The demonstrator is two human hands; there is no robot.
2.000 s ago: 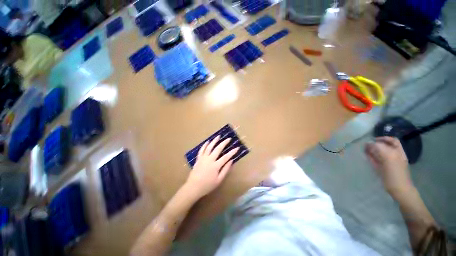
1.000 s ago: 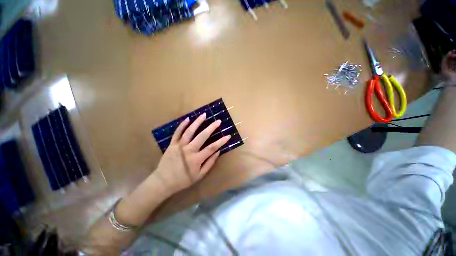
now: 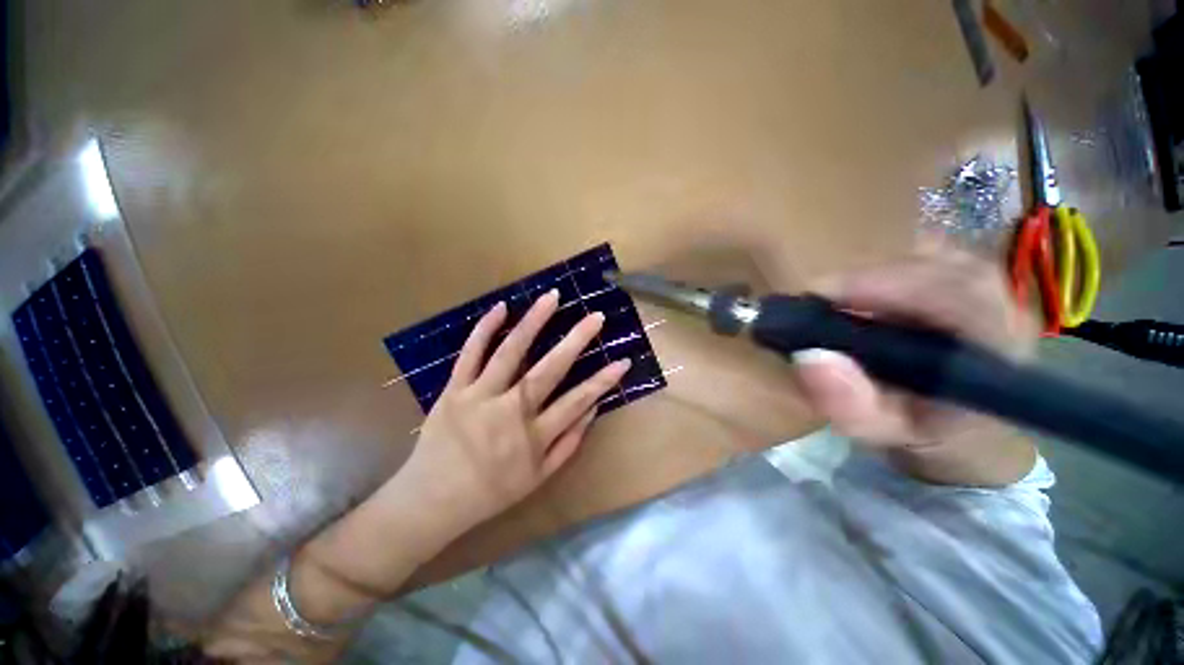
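Note:
A dark-blue solar cell (image 3: 591, 270) lies tilted on the tan sheet, with thin silver ribbon ends past its left and right edges. My left hand (image 3: 500, 396) lies flat on it, fingers spread, covering its lower middle. My right hand (image 3: 915, 364), slightly blurred, holds a soldering iron (image 3: 844, 340) by its black handle. The iron points left, and its tip is at the cell's upper right corner area; whether it touches cannot be told.
Finished cells (image 3: 104, 377) lie on a clear sheet at the left. Silver ribbon offcuts (image 3: 967, 195), red and yellow scissors (image 3: 1049, 247), a grey strip (image 3: 971, 42) and an orange-brown piece (image 3: 1004, 31) lie at the right. A black cable part (image 3: 1130, 340) is beyond the scissors.
My right hand has come in from the far right and now holds the soldering iron over the cell. My left hand stays on the cell. The camera view has shifted.

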